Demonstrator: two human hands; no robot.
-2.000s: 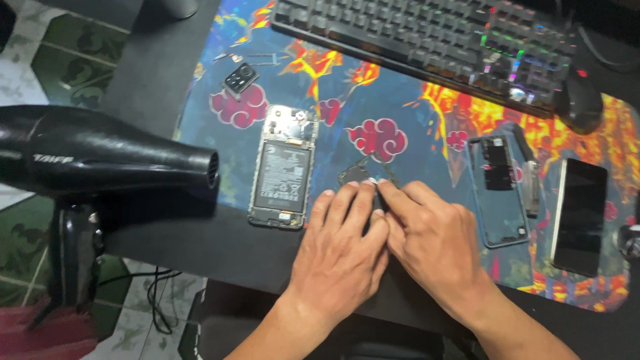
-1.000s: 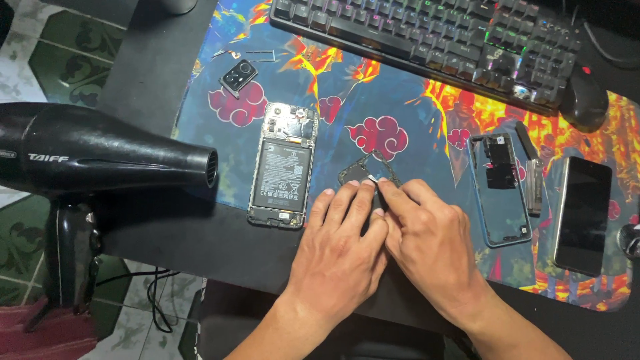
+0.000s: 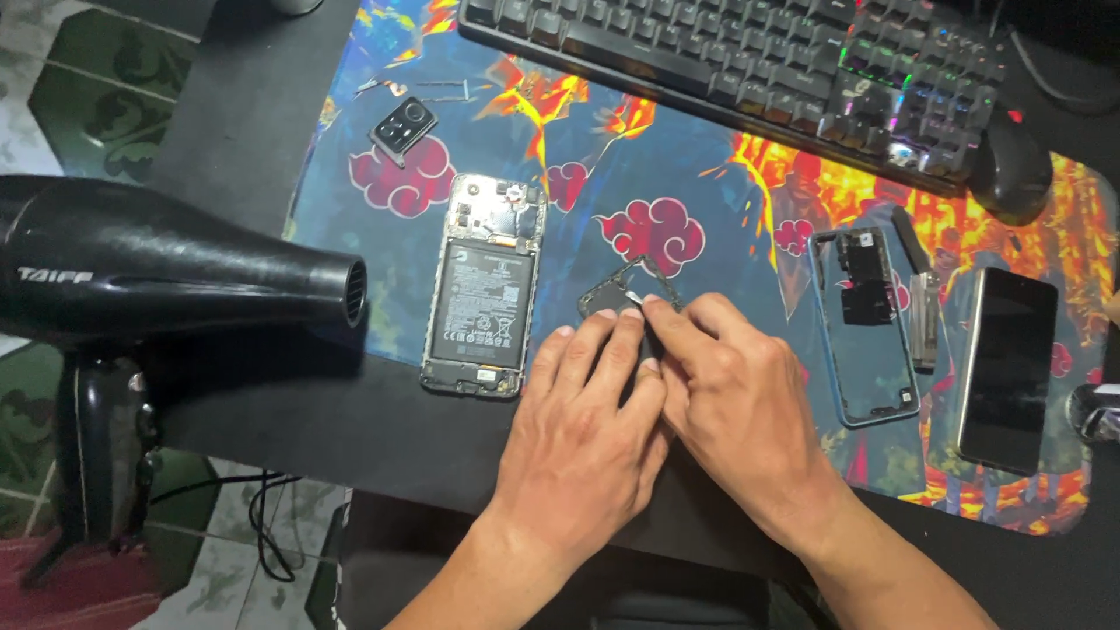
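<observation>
Near the mat's front edge, my left hand (image 3: 582, 420) lies with its fingers spread over a thin dark phone part (image 3: 608, 296), pressing on it. My right hand (image 3: 739, 402) touches it from the right; its bent fingers hold a small light-tipped piece (image 3: 633, 298) against the part, and most of that piece is hidden. The part's slim black frame edges stick out beyond my fingertips. Left of my hands lies an opened smartphone (image 3: 486, 289), its battery and upper inner plate showing. A camera module cover (image 3: 404, 125) rests up and left of it.
A black hair dryer (image 3: 175, 254) lies at the left, nozzle toward the opened phone. At the right are a blue phone frame (image 3: 910, 385), a narrow metal-like strip (image 3: 924, 324) and a dark-screened smartphone (image 3: 1006, 372). A keyboard (image 3: 744, 79) and a mouse (image 3: 1011, 171) stand at the back.
</observation>
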